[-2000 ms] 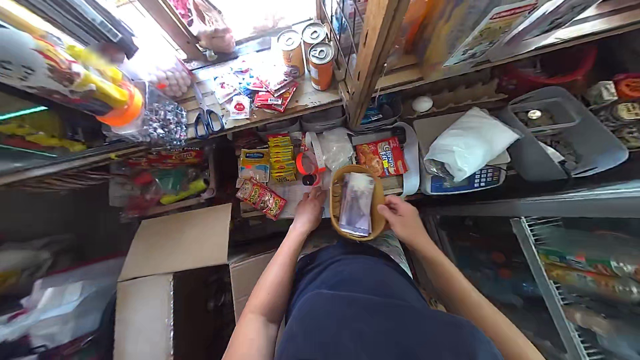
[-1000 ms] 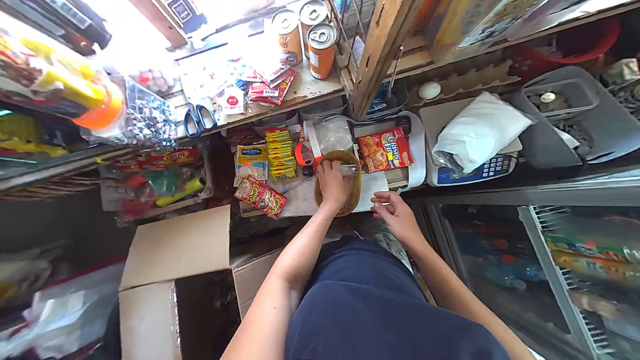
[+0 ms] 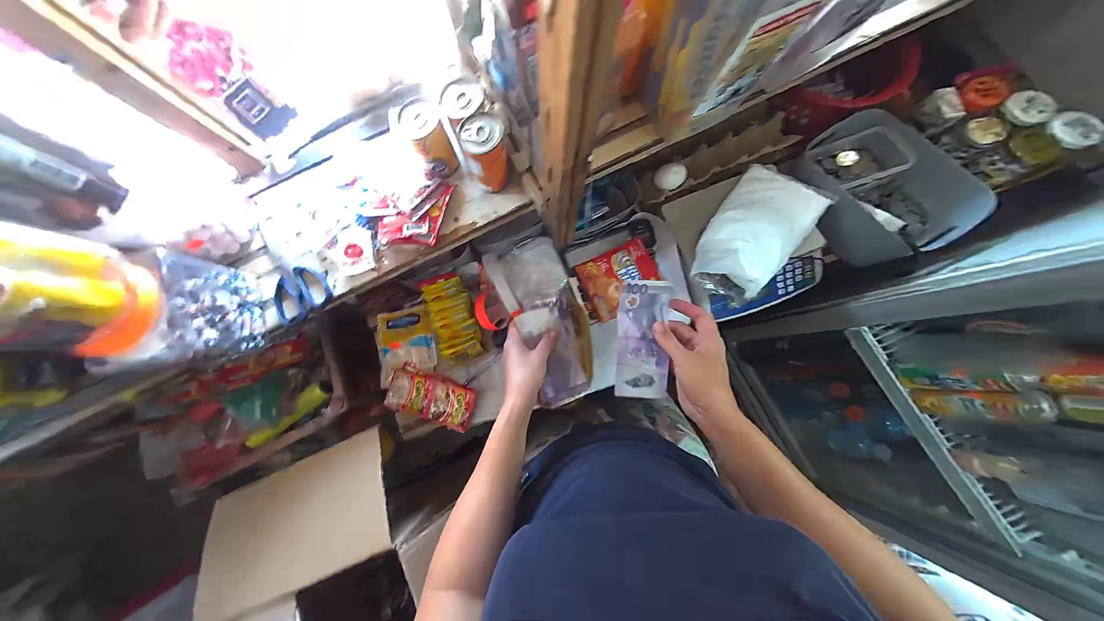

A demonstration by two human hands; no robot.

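Observation:
My right hand (image 3: 697,352) grips a purple-and-white banknote (image 3: 642,345) by its right edge, over the work surface. My left hand (image 3: 528,358) has its thumb and fingers on a pale, blurred paper, probably a banknote, at the left side of a shallow basket (image 3: 585,345). More purple notes (image 3: 564,349) lie in the basket. Beyond the held note rests a red food packet (image 3: 617,269). Left of my left hand are an orange-red ring (image 3: 490,310), yellow sachets (image 3: 452,317) and red snack packets (image 3: 429,397).
Drink cans (image 3: 483,151) and blue-handled scissors (image 3: 303,294) stand or lie on the upper ledge. A wooden post (image 3: 566,121) rises ahead. To the right are a white plastic bag (image 3: 759,228), a calculator (image 3: 789,280) and a grey coin tub (image 3: 949,194). An open cardboard box (image 3: 293,526) sits lower left.
My right hand now holds a banknote up, right of the basket. My left hand, inside the basket one second ago, is now at its left side. The view has shifted.

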